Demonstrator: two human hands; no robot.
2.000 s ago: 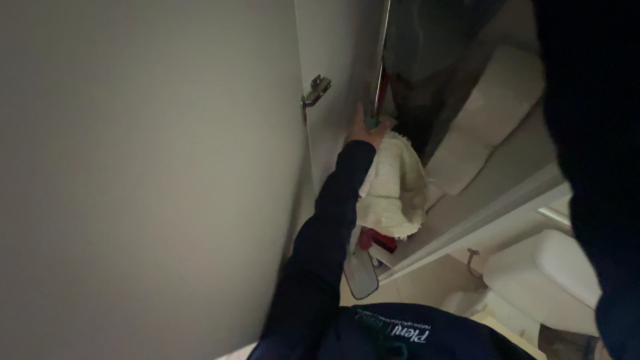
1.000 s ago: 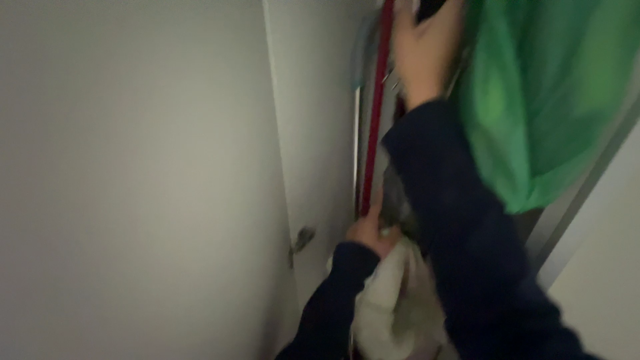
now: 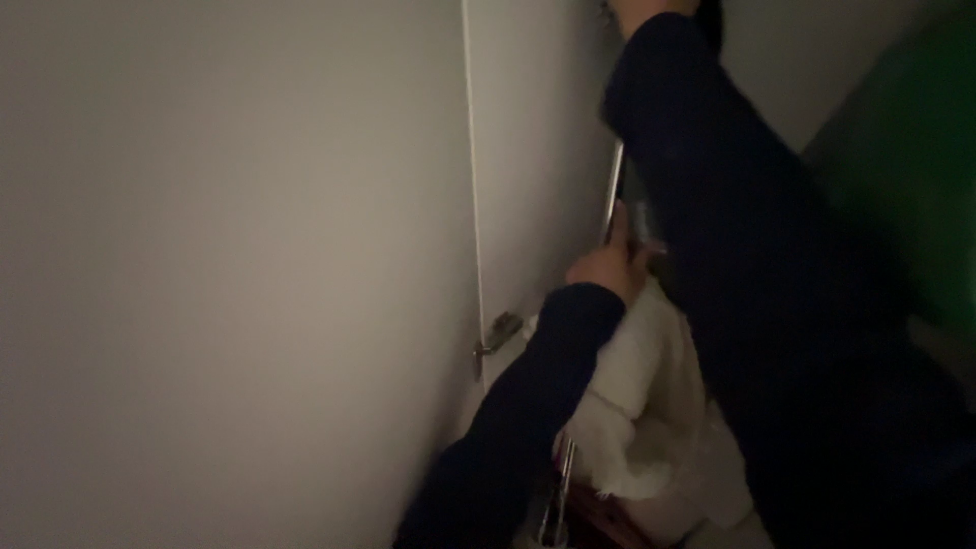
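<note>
My left hand (image 3: 610, 263) is at a thin metal pole (image 3: 614, 179) beside the cabinet wall, its index finger stretched up along it; whether it grips the pole is not plain. Just below that hand hangs a whitish cloth (image 3: 640, 396) with a frayed edge. My right hand (image 3: 656, 9) is at the top edge of the view, cut off and partly hidden by its dark sleeve; a black thing lies just right of it. What it holds cannot be seen.
A large pale cabinet door (image 3: 252, 274) fills the left side, with a metal hinge (image 3: 499, 335) joining it to the side panel (image 3: 526, 152). Dark green material (image 3: 907, 168) is at the right. Reddish items (image 3: 602, 515) lie low under the cloth.
Two seconds ago only my left hand showed, near the cloth. One second ago my right hand was up by a red pole and a bright green bag; the red pole no longer shows.
</note>
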